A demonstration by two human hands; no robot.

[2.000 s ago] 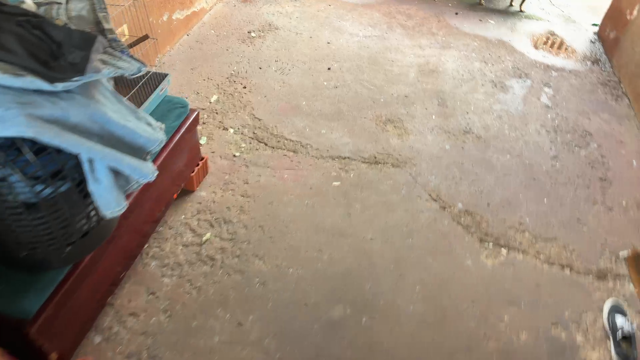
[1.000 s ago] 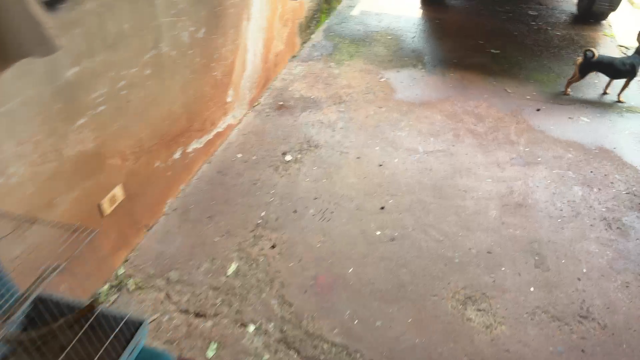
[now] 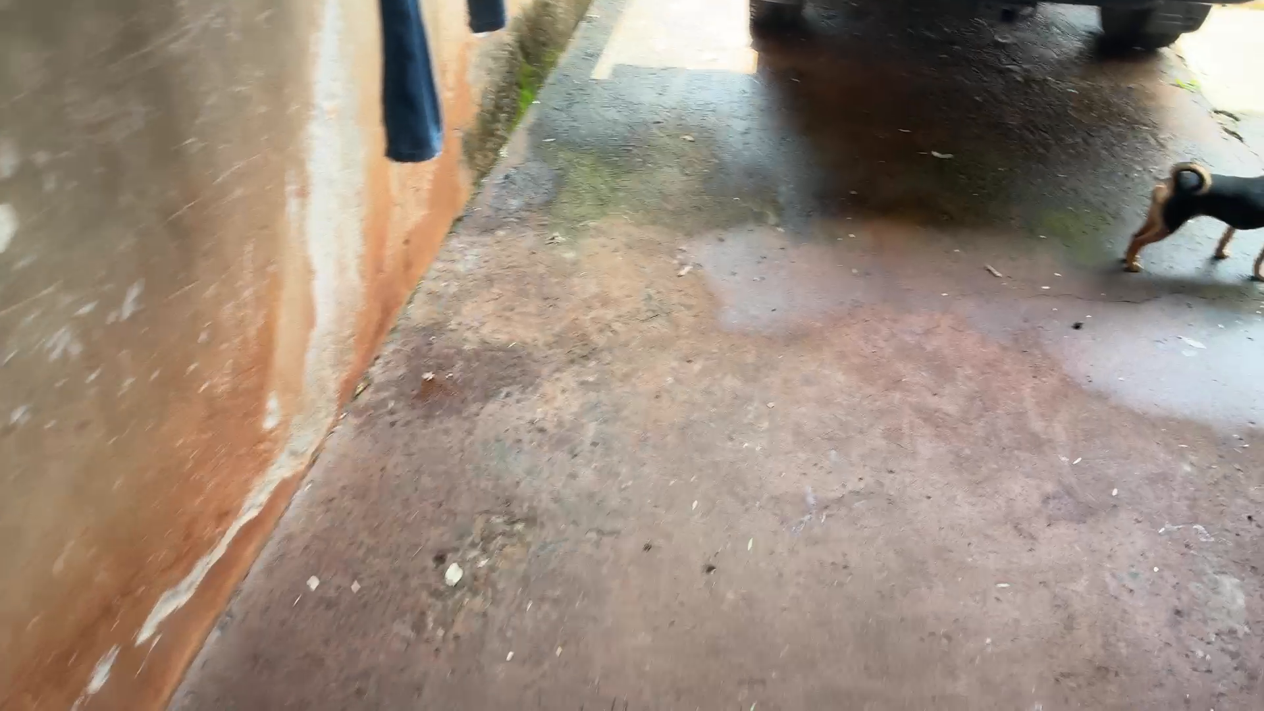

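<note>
Neither my left hand nor my right hand shows in the head view. Dark blue cloth, like the leg or sleeve of a garment [image 3: 410, 89], hangs down in front of the wall at the upper left. A second short end of dark blue cloth [image 3: 486, 14] hangs beside it at the top edge. What holds them up is out of view.
A stained plaster wall [image 3: 178, 296] runs along the left. The rough concrete floor [image 3: 741, 474] has wet patches and small debris. A black and tan dog [image 3: 1210, 202] stands at the right edge. Vehicle wheels [image 3: 1136, 28] show at the top.
The view has swung and moved forward a lot. The basket with clothes and the red furniture at the left have gone out of view, then the wire cage too. Hanging blue cloth has come into view.
</note>
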